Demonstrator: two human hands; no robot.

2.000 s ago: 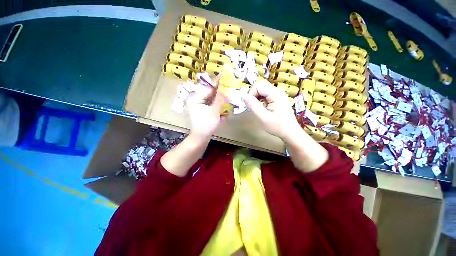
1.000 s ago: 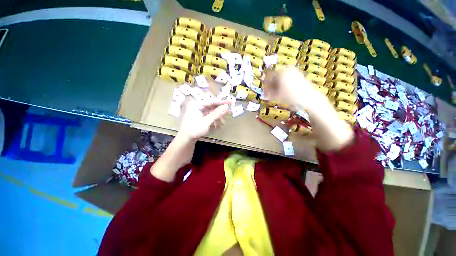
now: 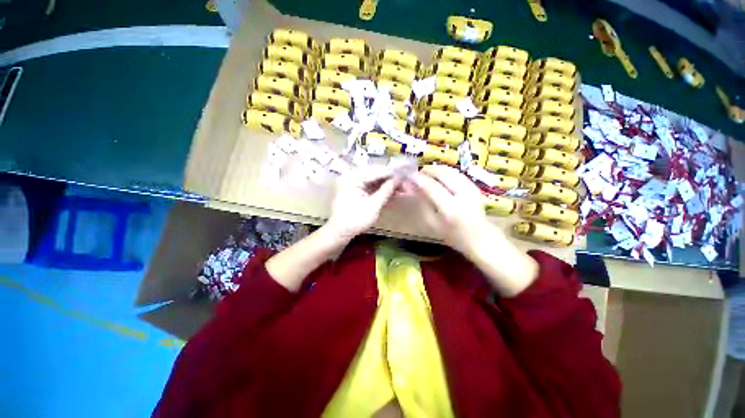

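Note:
My left hand [image 3: 359, 200] and my right hand [image 3: 449, 204] meet at the fingertips above the front middle of the cardboard tray [image 3: 214, 139]. Between them they hold a small pale piece [image 3: 405, 170], partly hidden by the fingers and blurred; I cannot tell its exact kind. Rows of yellow car bodies [image 3: 501, 131] lie in the tray behind and to the right of my hands. Loose white wired components [image 3: 310, 155] lie on the tray floor left of my hands, and more lie over the car bodies in the middle.
A heap of white components with red leads [image 3: 653, 180] lies right of the tray. Yellow parts [image 3: 470, 29] lie on the green surface beyond it. Below are a left carton holding more components [image 3: 176, 261] and a right carton [image 3: 666, 351]. A blue stool [image 3: 102, 233] stands at left.
My right hand has come back from over the car rows to meet my left hand. A yellow car body now lies on the green surface beyond the tray that was absent two seconds ago.

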